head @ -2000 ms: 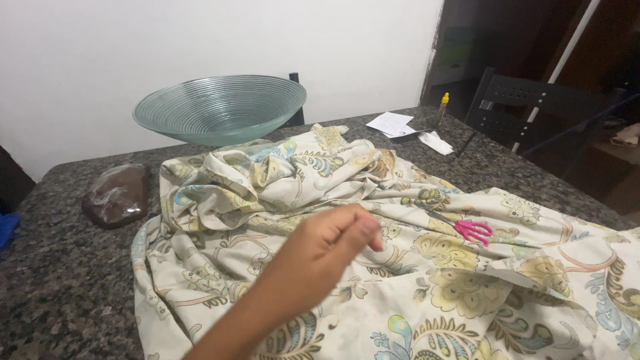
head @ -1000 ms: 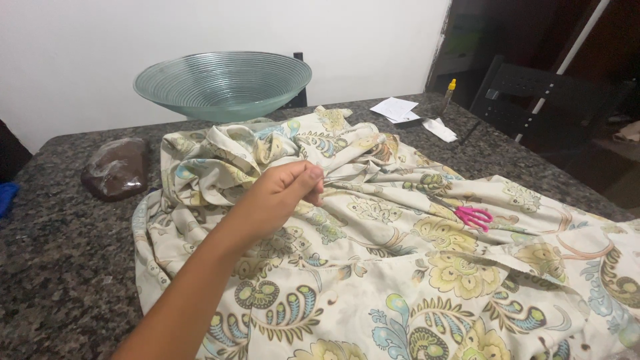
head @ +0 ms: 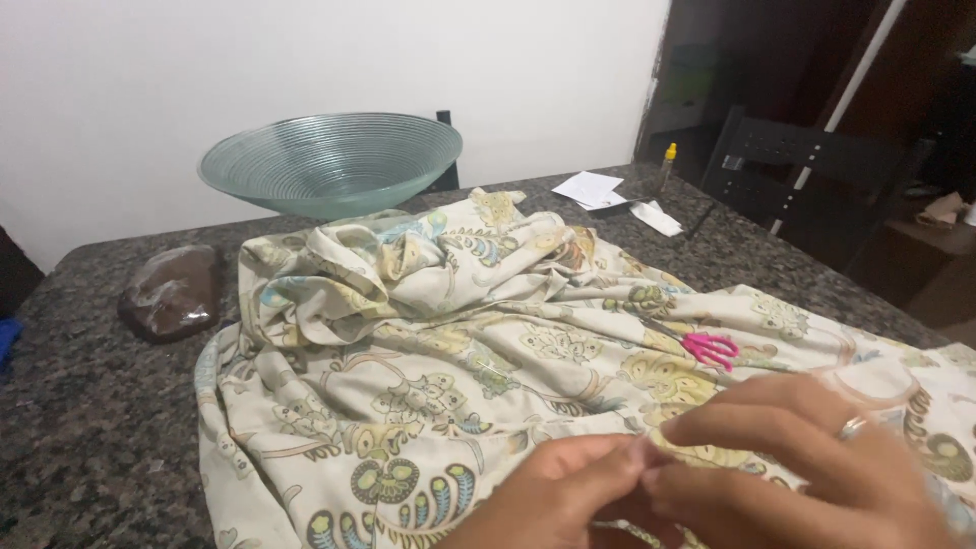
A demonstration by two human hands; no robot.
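Low in the head view, my left hand [head: 564, 488] and my right hand [head: 808, 457], which wears a ring, meet at the fingertips above a floral-print fabric [head: 427, 396]. The thumb and index finger of my left hand are pinched together. My right hand is blurred, its fingers curved toward that pinch. What lies between the fingertips is too small and hidden to tell. Beyond my right hand, small scissors with pink handles [head: 711, 350] rest on the bunched fabric. A thin, pale, needle-like sliver [head: 492, 371] shows on the fabric left of the scissors.
A ribbed glass bowl [head: 332, 171] stands at the back of the dark granite table [head: 69, 396]. A brown plastic-wrapped bundle [head: 171, 293] sits at left. White papers [head: 587, 189], a crumpled white piece [head: 656, 218] and a yellow-capped tube [head: 669, 168] lie or stand at back right, near a black chair [head: 801, 175].
My left hand has moved from above the middle of the fabric to the lower part of the view. My right hand has come into view and meets it at the fingertips.
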